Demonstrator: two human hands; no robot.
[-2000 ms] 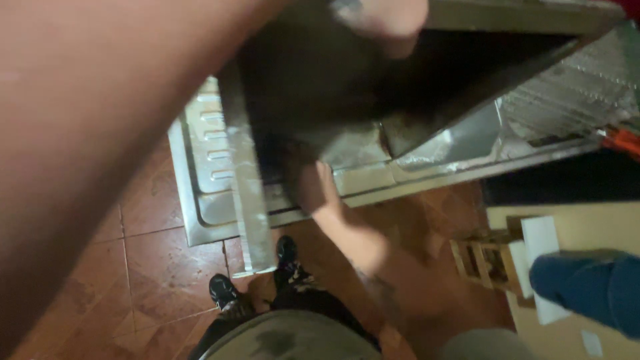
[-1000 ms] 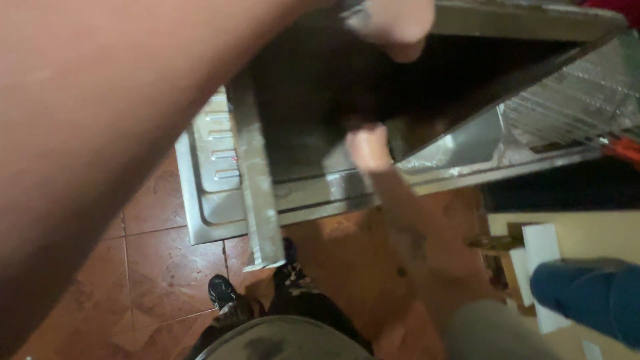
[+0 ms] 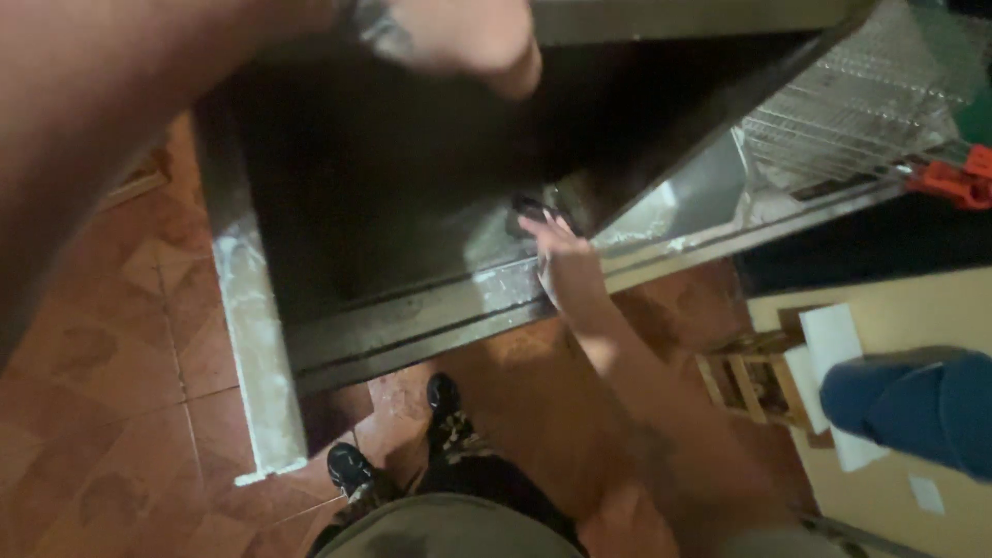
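A large dark metal tray or panel [image 3: 372, 178] with a raised, pale-smeared rim lies tilted across a stainless steel sink [image 3: 701, 194]. At the top of the view, my left hand [image 3: 465, 39] is closed at the tray's far rim, its fingertips hidden. My right hand [image 3: 562, 248] reaches over the near rim and presses a dark scrubbing pad [image 3: 527, 213] against the tray's inner surface. The pad is blurred and partly covered by the fingers. Whitish suds or residue mark the rim and sink.
A wire dish rack [image 3: 837, 116] and red-handled item [image 3: 957, 178] are at the right. Below them stand a blue plastic container [image 3: 907, 403] and a wooden crate or stool [image 3: 752, 380]. My shoes [image 3: 349, 465] are on reddish floor tiles [image 3: 101, 403] below the tray's near edge.
The tray has shifted toward the left and nearer my body; it now covers the ribbed drainboard seen earlier. My right hand has moved along the tray, while my left hand stays by the far rim.
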